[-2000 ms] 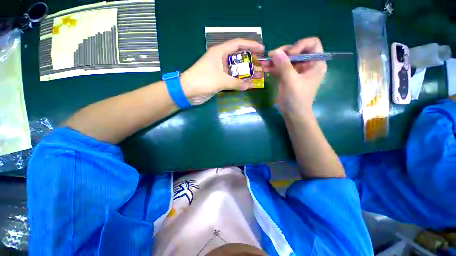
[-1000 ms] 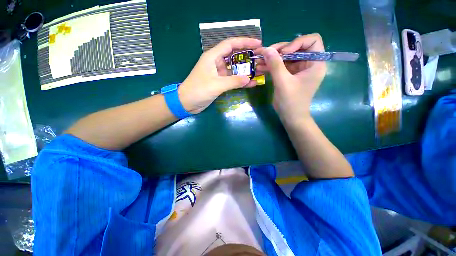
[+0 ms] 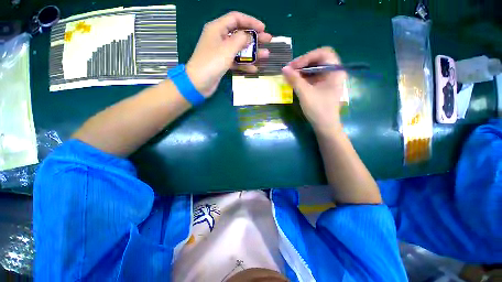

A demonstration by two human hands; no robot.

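My left hand [image 3: 223, 47] holds a small squarish watch module [image 3: 249, 48] with a dark rim and white and yellow details, above the left of the small adhesive sheet. The small adhesive sheet [image 3: 258, 91] lies ahead, its top striped black, its bottom pale yellow with a bright yellow area [image 3: 284, 92] at its right end. My right hand [image 3: 318, 82] holds dark tweezers [image 3: 327, 68] between thumb and fingers at the sheet's right edge. The tweezers' tips are hidden or too small to make out.
A large striped adhesive sheet [image 3: 113, 48] lies left, with a round dark cup [image 3: 48, 16] beside it. A bagged pale sheet [image 3: 15, 104] is far left. Bagged amber strips [image 3: 414, 91], a phone [image 3: 446, 89] and a translucent bottle [image 3: 478, 69] are right. A blue sleeve [image 3: 479, 182] shows at the right edge.
My left hand has moved up and left with the module, away from my right hand. My right hand has lowered slightly beside the sheet. More of the sheet's pale lower part shows.
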